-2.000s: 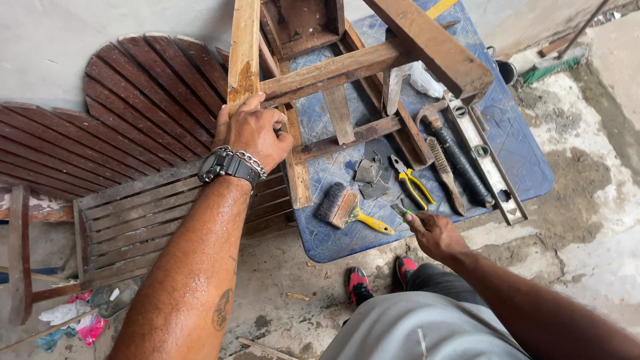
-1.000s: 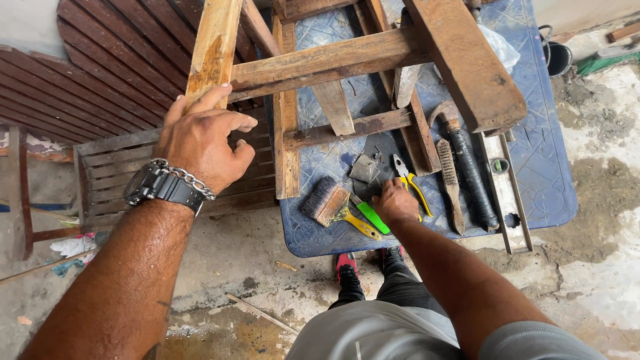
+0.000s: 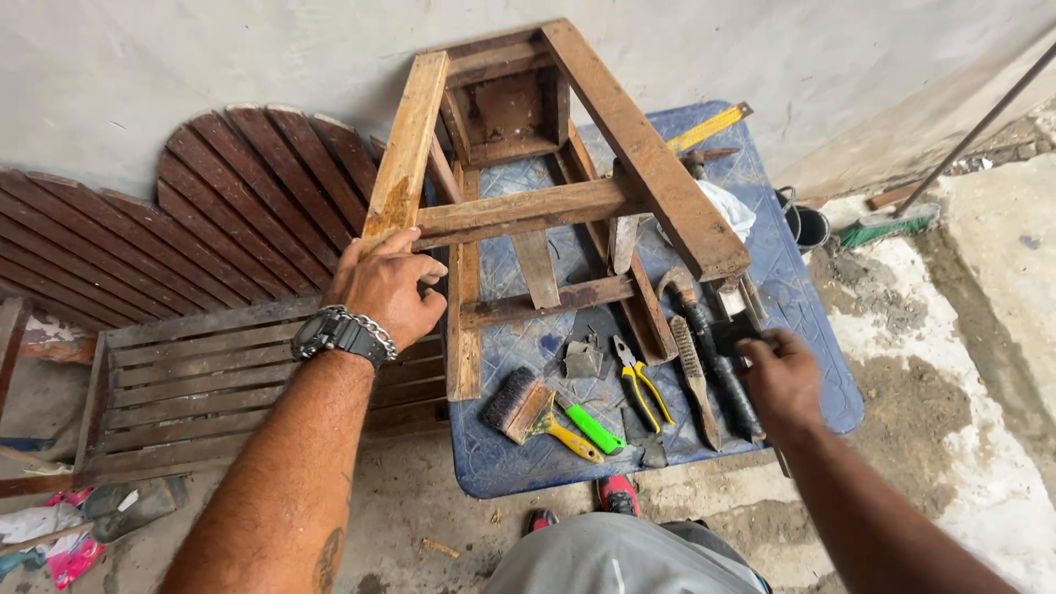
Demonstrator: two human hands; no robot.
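My left hand (image 3: 386,289) rests on the lower end of a leg of a wooden stool (image 3: 528,206) lying on its side on a blue plastic table. In my right hand (image 3: 780,375) is a dark flat piece (image 3: 734,334), held near the end of another leg. Below lie a claw hammer (image 3: 714,363) with a black-wrapped handle, a wire brush (image 3: 695,375), yellow-black pliers (image 3: 639,384), a green utility knife (image 3: 594,427), a wide paintbrush (image 3: 536,412) and dark scraps (image 3: 583,357). A level (image 3: 747,301) is partly hidden behind my right hand.
The blue table (image 3: 487,474) stands against a pale wall. At its left is a slatted wooden bench (image 3: 206,388). A yellow folding rule (image 3: 709,128) and a plastic bag (image 3: 726,210) lie at the back. Black buckets (image 3: 808,227) and a green broom (image 3: 889,227) are at the right.
My right hand held the green knife two seconds ago; the knife now lies beside the paintbrush. That hand has moved right and up with a dark flat piece. My left hand stays at the stool leg.
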